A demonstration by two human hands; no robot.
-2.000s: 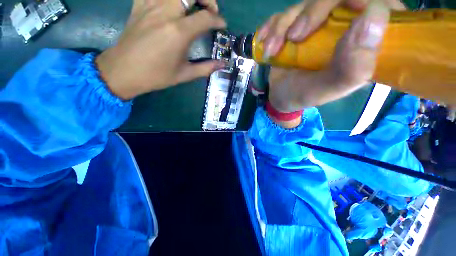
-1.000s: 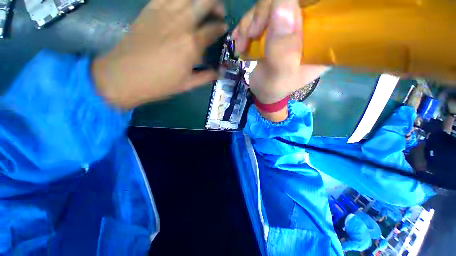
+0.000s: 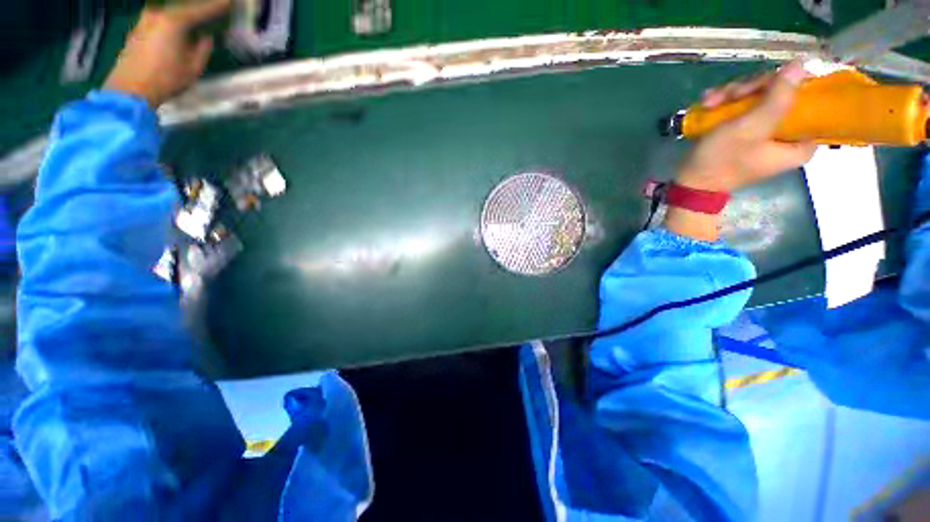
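Observation:
My left hand [image 3: 168, 53] reaches over the conveyor at the top left. It is blurred, its fingers beside a whitish phone frame [image 3: 267, 29]; whether they grip it I cannot tell. My right hand [image 3: 750, 138] is closed around the yellow-orange electric screwdriver [image 3: 862, 110] at the upper right, its black nose pointing left, above the bench. A round perforated screw tray [image 3: 532, 223] lies on the green bench mat [image 3: 377, 204], with tiny bright specks on its lower right part. Loose silver-and-dark boards [image 3: 201, 209] lie at the left, beside my left sleeve.
A worn pale rail [image 3: 438, 69] divides the bench from the green conveyor [image 3: 489, 18]. Another small frame [image 3: 372, 14] lies on the belt. A white paper sheet [image 3: 848, 224] lies at the right. A black cable [image 3: 795, 269] crosses my right sleeve. Another blue sleeve shows at the right edge.
My left hand has moved away up and left to the conveyor. My right hand has moved right with the screwdriver. The phone frame has left the bench front; the view now shows tray and rail.

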